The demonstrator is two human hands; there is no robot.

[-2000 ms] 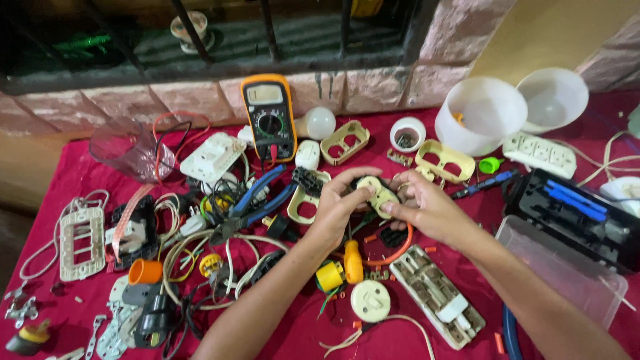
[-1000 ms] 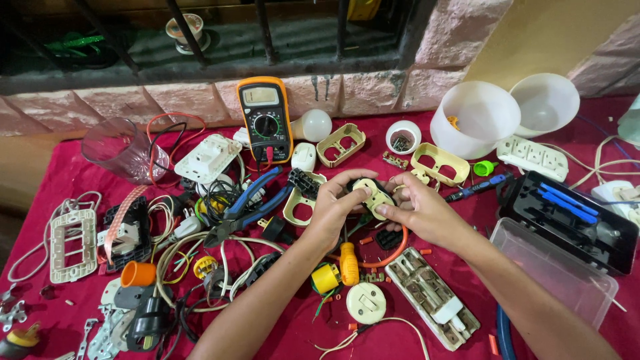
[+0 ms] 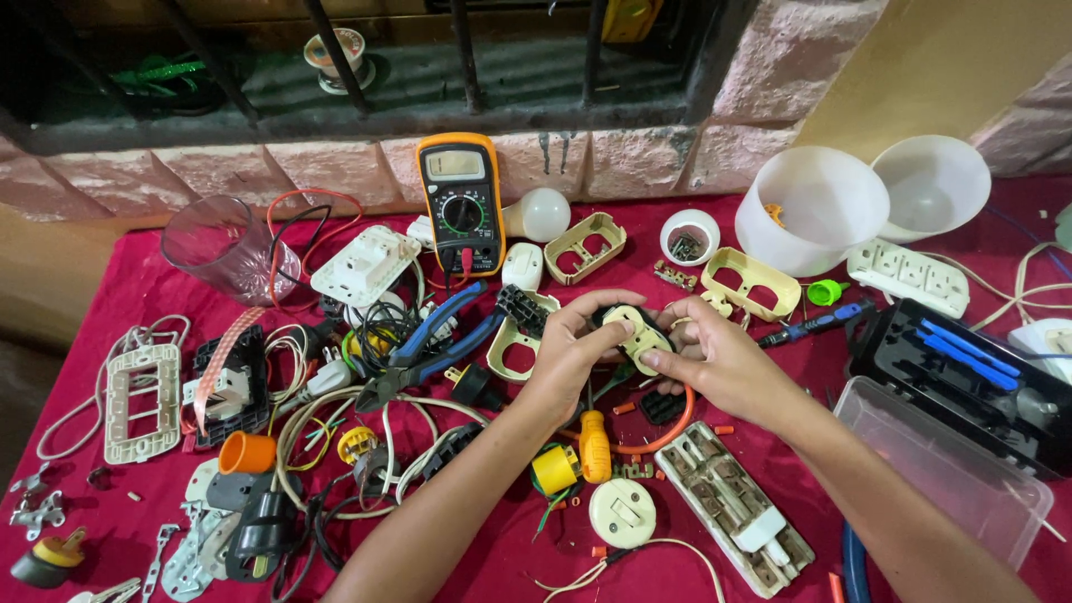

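Both hands hold a cream outlet insert [image 3: 638,337] with a black backing, above the middle of the red cloth. My left hand [image 3: 578,347] grips its left side, the thumb on its upper face. On its right side, my right hand [image 3: 712,347] presses a thumb near the lower end; its other fingers are partly hidden behind. Below the hands lie a yellow-handled screwdriver [image 3: 595,448], an orange wire [image 3: 662,442] and a round cream switch [image 3: 622,512]. Close to my left hand are an empty cream outlet housing [image 3: 512,352] and blue-handled pliers [image 3: 427,347].
A multimeter [image 3: 461,205], a light bulb [image 3: 543,215] and a clear glass [image 3: 226,251] stand at the back. Tangled cables and plugs fill the left. White tubs [image 3: 808,213], a black toolbox [image 3: 963,394] and a clear lid [image 3: 938,477] are right; an opened power strip [image 3: 737,511] lies nearer.
Both hands stay on the cream insert. The fingers of my right hand, raised at its upper right side in the earliest frame, now curl closer around it.
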